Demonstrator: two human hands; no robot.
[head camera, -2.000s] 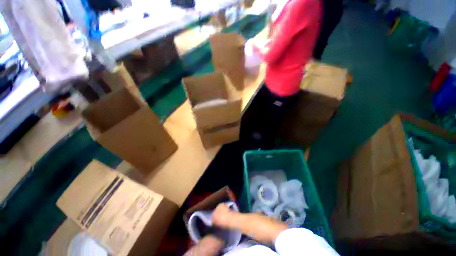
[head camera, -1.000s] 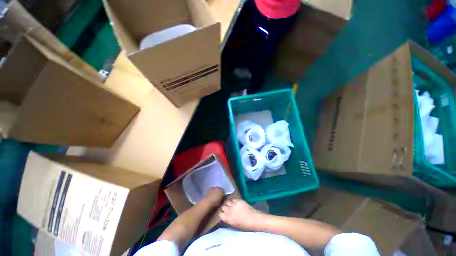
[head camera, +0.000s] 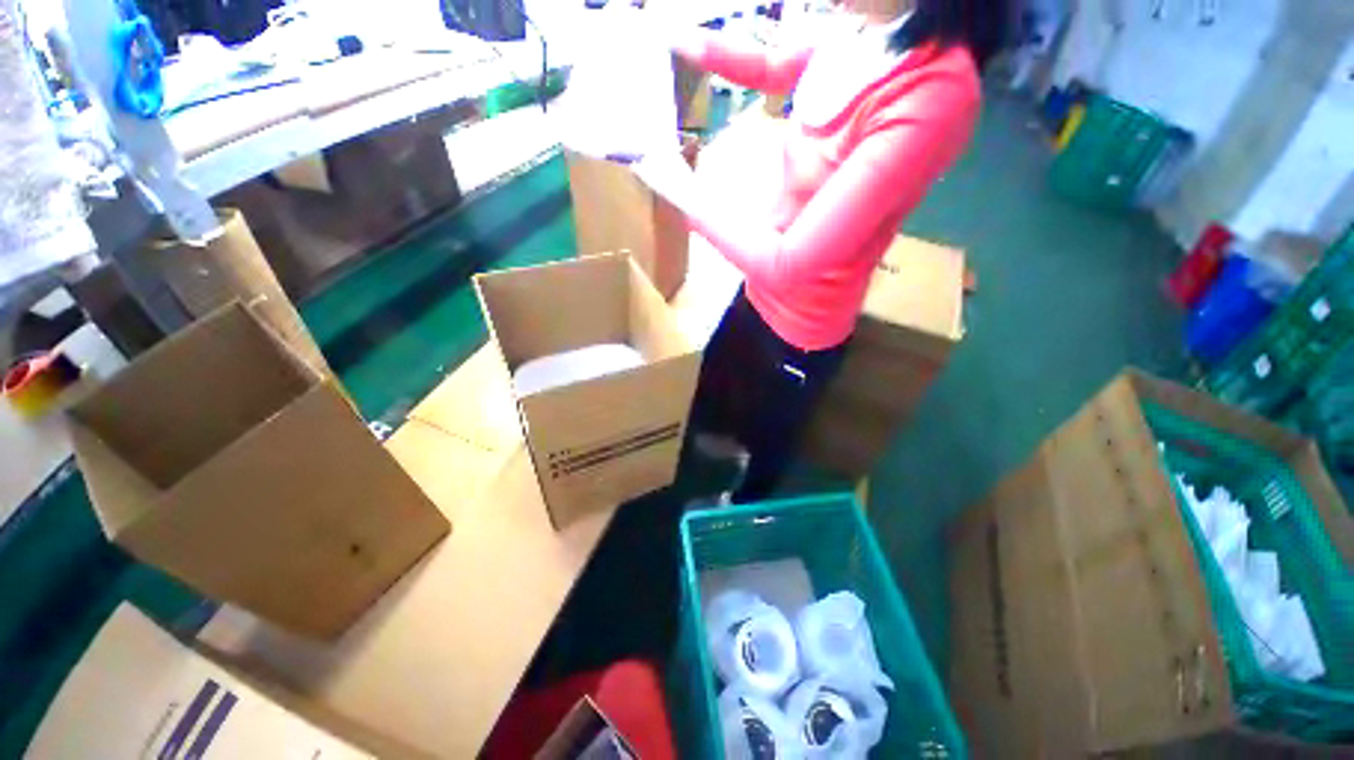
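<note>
A brown carton on the red stool shows only its top corner at the bottom edge; its inside is mostly cut off. Right of it, the green product crate holds several bagged products, round and white in cloudy plastic, with a pale sheet behind them. Neither of my hands is in the picture.
An open carton with a white liner and an empty-looking carton stand on the bench. A printed carton is lower left. A person in red stands behind. A liner crate sits in a large carton at right.
The view has tilted up, so the stool and its carton have slid to the bottom edge. Both hands, seen at that carton before, have left the picture. The person in red shows again.
</note>
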